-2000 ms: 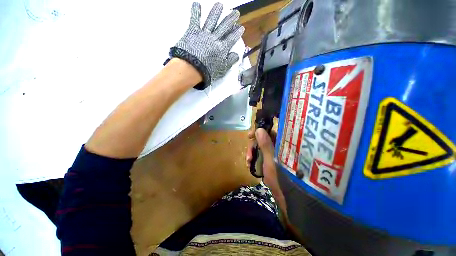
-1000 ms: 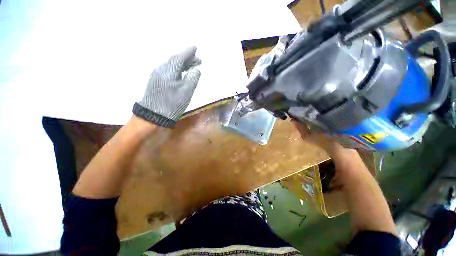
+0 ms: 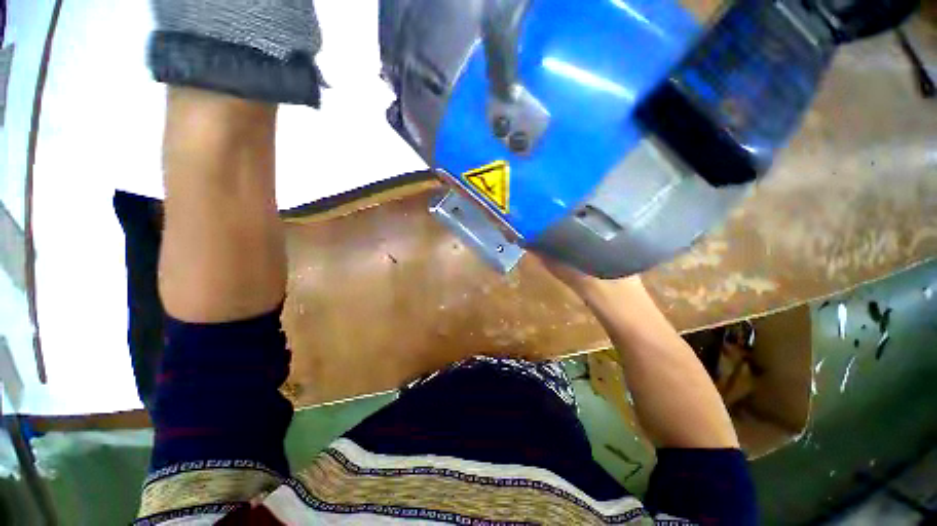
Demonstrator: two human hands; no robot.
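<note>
The blue and grey cutting machine point(image 3: 575, 123) stands at the upper centre, a yellow warning triangle on its side. A corner of its silver base plate point(image 3: 478, 234) shows on the table beside the lay. My left hand point(image 3: 238, 41), in the grey mesh glove, is cut off by the top edge over the white paper point(image 3: 349, 134); its fingers are out of view. My right forearm reaches up to the machine; my right hand point(image 3: 565, 269) is almost wholly hidden behind the motor, so its grip cannot be seen. The lay's dark edge point(image 3: 142, 298) shows at left.
The worn brown table point(image 3: 370, 339) runs across the view. An open brown carton point(image 3: 786, 375) with dark scraps stands on the green floor point(image 3: 873, 339) beyond the table's front edge. A thin brown strip point(image 3: 39, 185) lies on the paper at far left. A black cable hangs at upper right.
The machine has turned, its blue side now towards me, and shifted left in view. My gloved left hand has moved up and partly out of the picture. My right hand has become hidden behind the motor.
</note>
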